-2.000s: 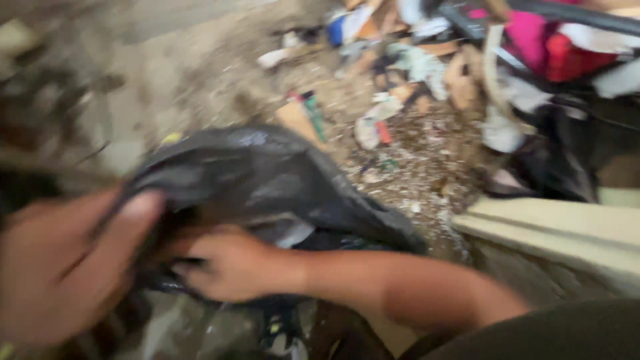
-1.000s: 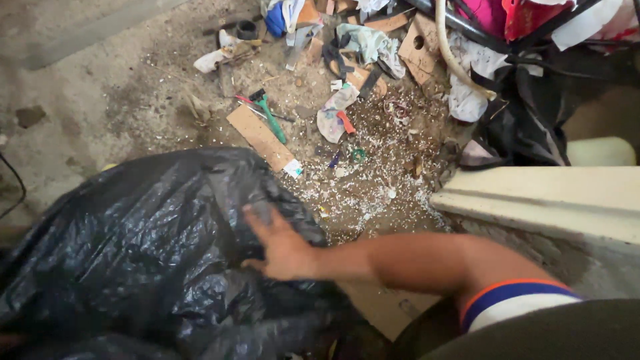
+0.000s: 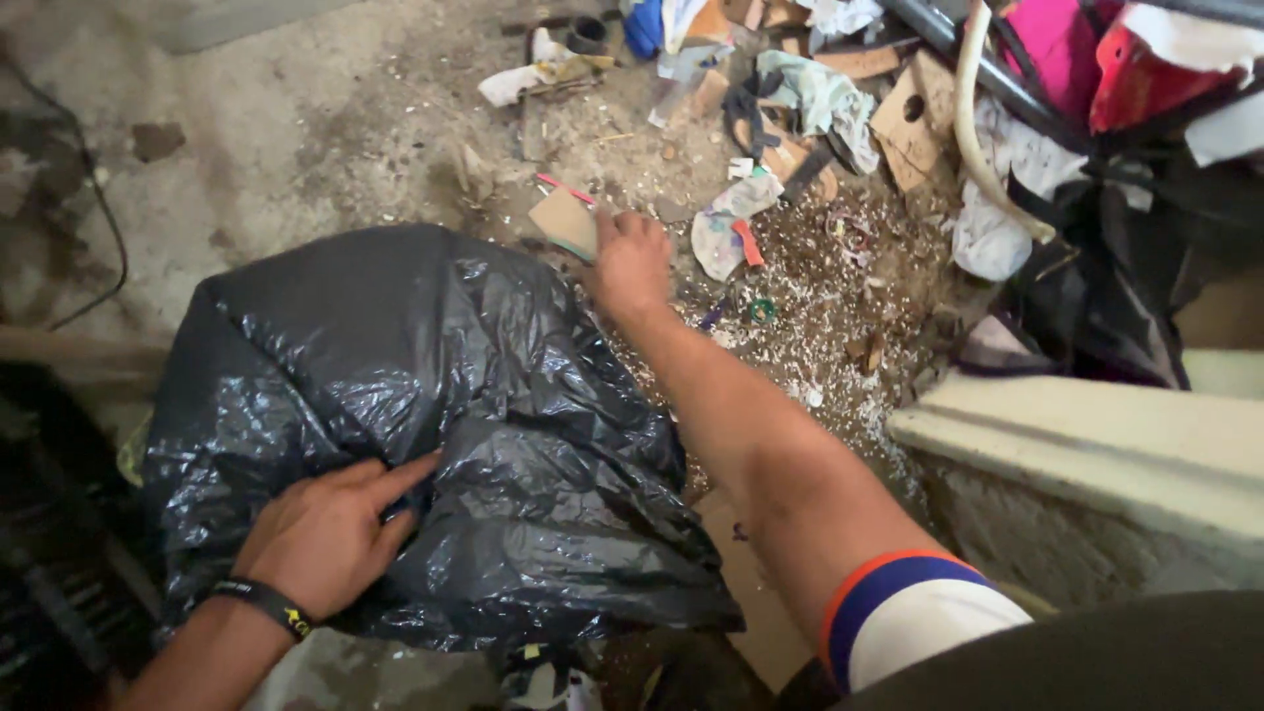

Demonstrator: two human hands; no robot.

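A large black plastic bag spreads over the floor at centre left. My left hand, with a dark wristband, rests on the bag, thumb and index finger apart; whether it pinches the plastic is unclear. Past the bag's far right edge, my right hand reaches down to a flat brown piece of cardboard with a green edge showing. Its fingertips are at the cardboard's right side, and the grip is hidden. A thin pink-red stick lies just behind it. A stained whitish scrap lies right of the hand.
White bits litter the dirty floor. Cloth scraps, cardboard and a pale curved tube lie at the upper right. A cream ledge juts in at right. A dark cable runs along the left.
My right hand has moved from the bag to the cardboard beyond it. My left hand, mostly out of view one second ago, now lies on the bag.
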